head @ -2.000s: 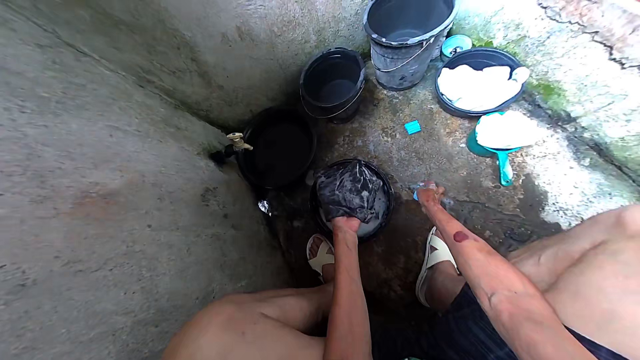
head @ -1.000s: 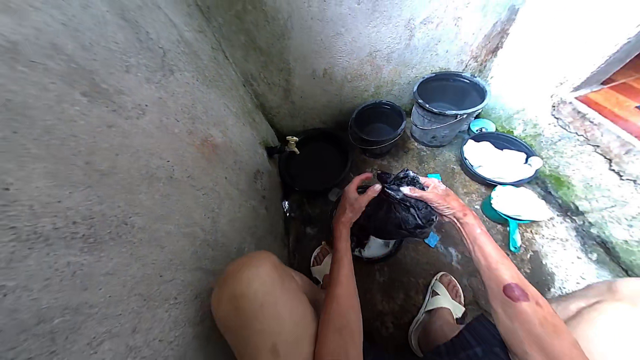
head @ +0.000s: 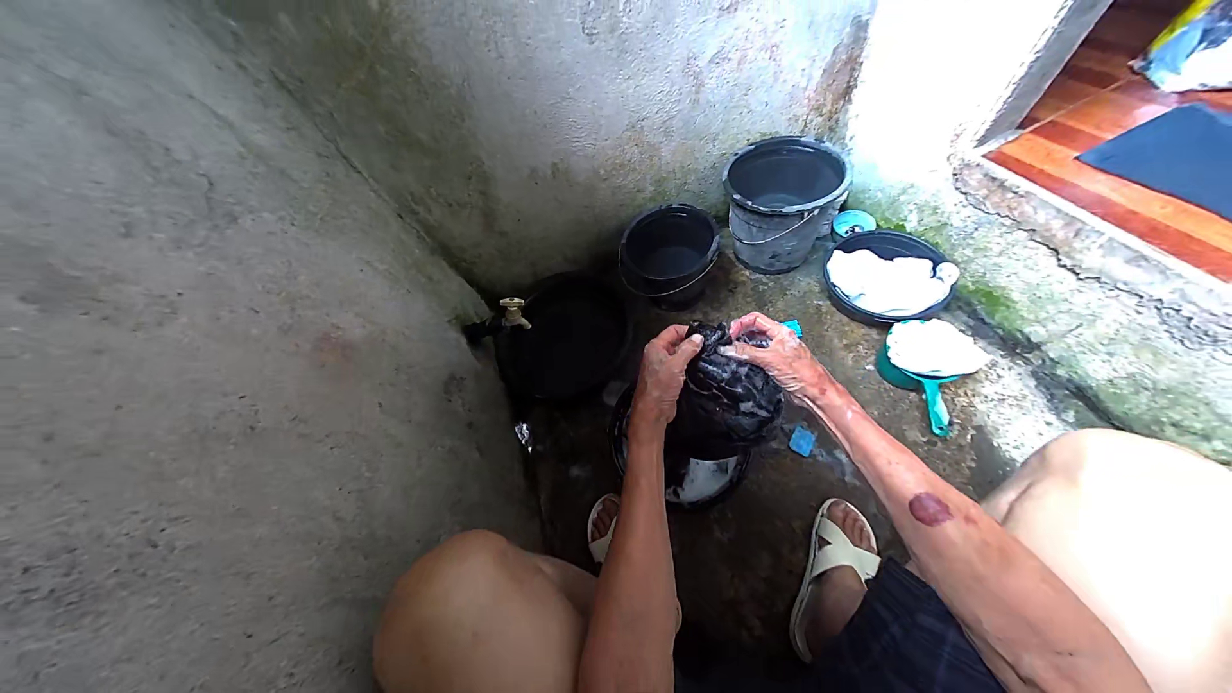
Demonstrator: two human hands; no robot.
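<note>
A wet black cloth (head: 727,404) hangs bunched between my two hands, above a small black basin (head: 707,486) with whitish suds. My left hand (head: 666,371) pinches its upper left edge between thumb and fingers. On the other side, my right hand (head: 775,358) grips the top edge of the same cloth. A blue piece, perhaps soap (head: 802,441), lies on the wet floor to the right of the basin. Just behind my right hand, part of a turquoise object (head: 792,328) shows. The cloth and my left forearm hide much of the basin.
A brass tap (head: 513,312) juts from the left wall over a large dark basin (head: 568,337). Behind stand a small black bucket (head: 671,252) and a larger bucket (head: 784,207). At right are a basin of white cloth (head: 890,281) and a teal dipper (head: 936,409) with white material.
The black cloth was low in the basin two seconds ago and is now raised above it. My right hand has come from the floor on the right onto the cloth. The view has swung right.
</note>
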